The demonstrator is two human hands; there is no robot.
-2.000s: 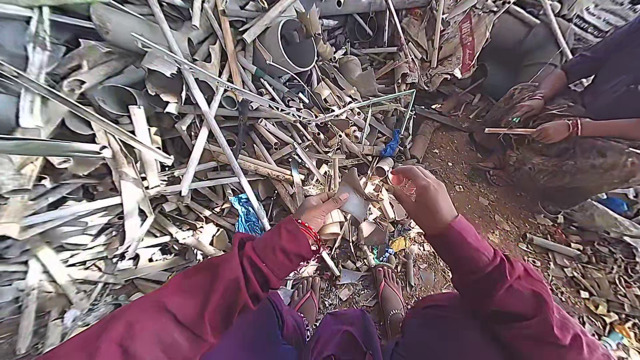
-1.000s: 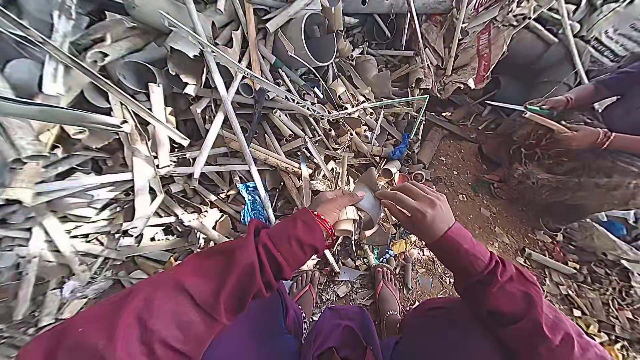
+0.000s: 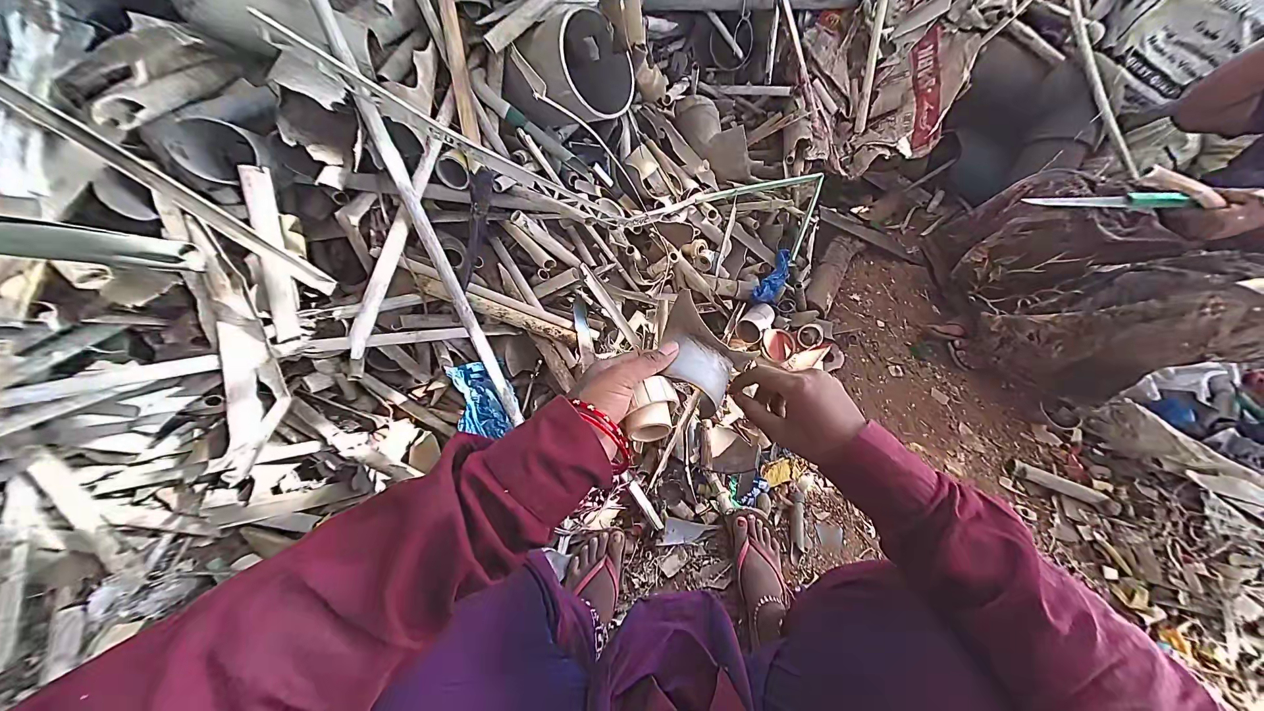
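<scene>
In my left hand [image 3: 620, 383] is a curved, broken piece of plastic pipe [image 3: 699, 363], grey outside with a pale, shiny face, pinched under the thumb. My right hand [image 3: 800, 407] is at the right edge of the same piece, its fingers bent; whether they grip it is unclear. Just below and beside my left hand lies a cream pipe fitting [image 3: 652, 409]. Orange-brown pipe ends [image 3: 778, 346] lie beyond my right hand.
A heap of pipe scraps and strips [image 3: 247, 395] spreads left and ahead, with a wide grey pipe [image 3: 592, 64] and blue plastic [image 3: 481, 398]. Bare soil [image 3: 879, 346] lies right. Another person's hand [image 3: 1224, 212] holds a green-handled knife [image 3: 1155, 199] and a pale piece.
Two seconds ago my right hand was apart from the pipe piece; now it is at its edge. The other person's knife has come plainly into view at the right.
</scene>
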